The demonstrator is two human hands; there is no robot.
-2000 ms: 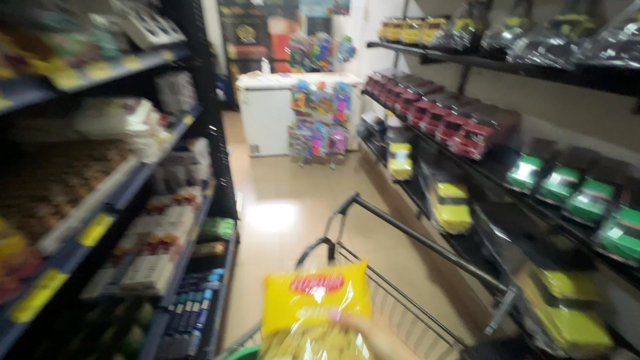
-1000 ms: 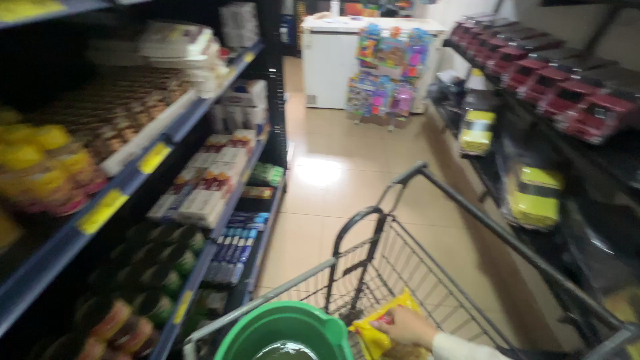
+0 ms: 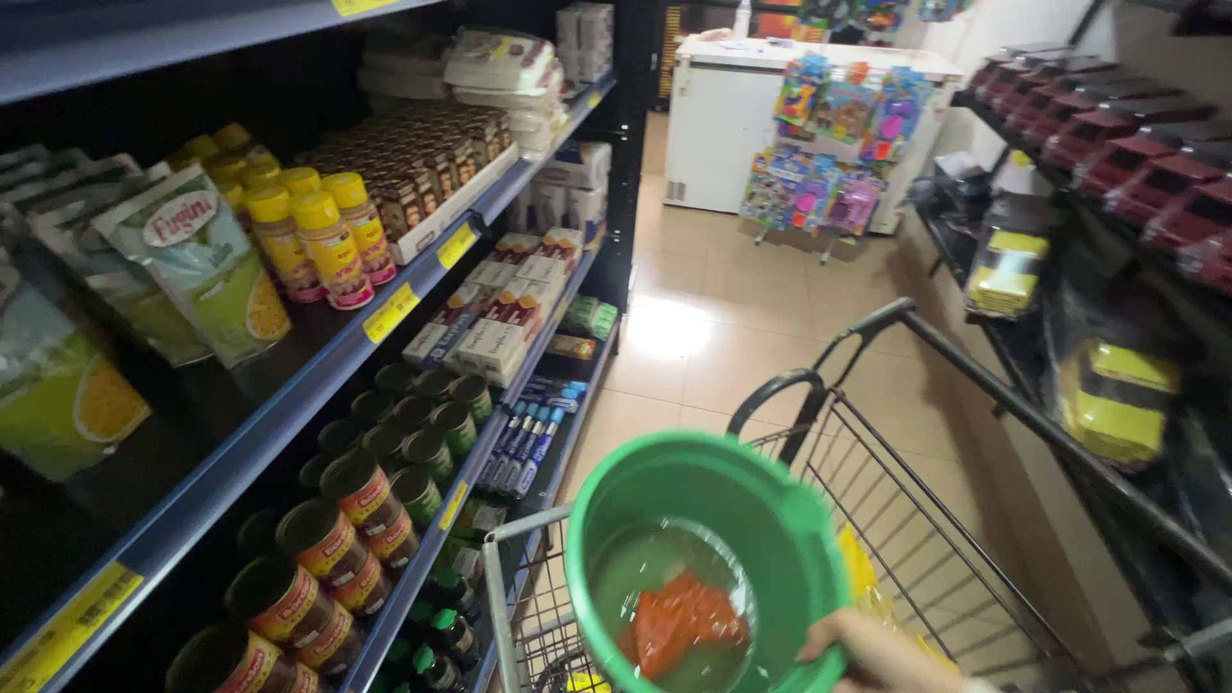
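A green plastic bucket (image 3: 707,481) with cloudy liquid and an orange-red cloth (image 3: 679,621) inside is tilted toward the camera over the metal shopping cart (image 3: 924,462). My right hand (image 3: 866,650) comes in from the lower right, its fingers closed on the bucket's right rim. Behind the bucket and hand, a yellow plastic packet (image 3: 861,573) shows partly in the cart. My left hand is outside the picture.
Left shelves hold pouches (image 3: 197,260), yellow-capped bottles (image 3: 332,226), boxes (image 3: 500,327) and cans (image 3: 332,549). Toy trucks (image 3: 1121,395) line the right shelves. A white chest freezer (image 3: 717,135) with hanging toys (image 3: 818,144) stands at the aisle's far end.
My right hand has let go of the yellow packet and taken hold of the green bucket, which now appears raised and tilted. The view has swung toward the left shelves.
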